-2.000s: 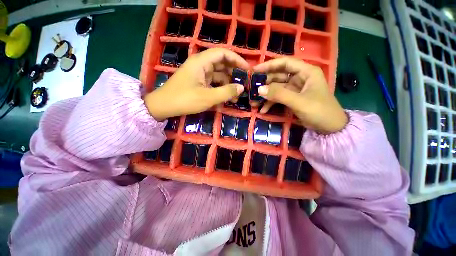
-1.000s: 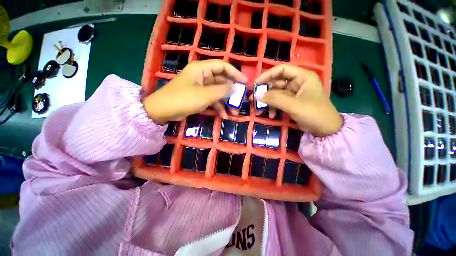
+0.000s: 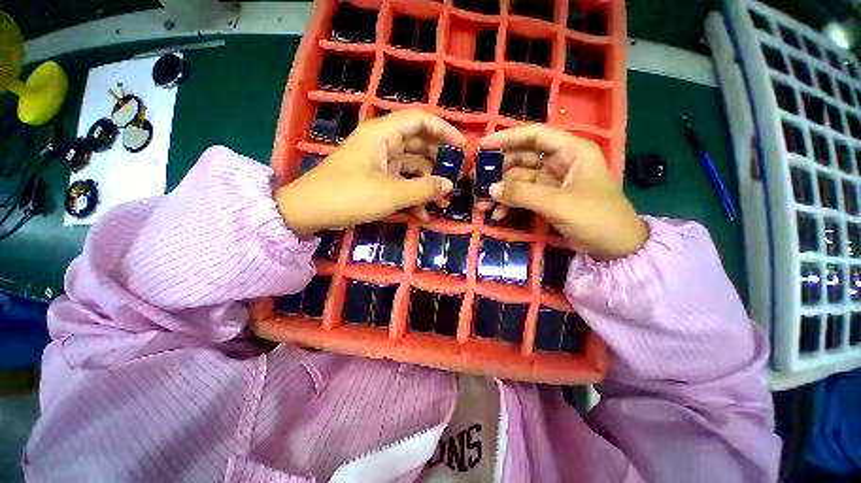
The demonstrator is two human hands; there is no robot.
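Observation:
My left hand (image 3: pixel 378 170) holds a small glossy black unit (image 3: pixel 448 163) between thumb and fingers. My right hand (image 3: pixel 566 187) holds a second black unit (image 3: pixel 488 167) close beside it, with a narrow gap between them. Both units are upright above the middle of the orange-red foam tray (image 3: pixel 434 356), faces dark with a small bright reflection. Most visible tray cells hold dark units, often in pairs; one cell at the upper right is empty. My hands and sleeves hide several middle cells.
A white compartment tray (image 3: pixel 763 189) full of dark units stands at right. A blue pen (image 3: pixel 710 170) and a small dark part (image 3: pixel 648 170) lie between the trays. At left are a white paper sheet (image 3: pixel 106 195) with round parts (image 3: pixel 81 196), a yellow fan (image 3: pixel 42 92) and black cables.
Both units stay held over the tray. Their faces were dark, then flashed white one second ago, and are dark again now; they have tilted. The hands have barely shifted.

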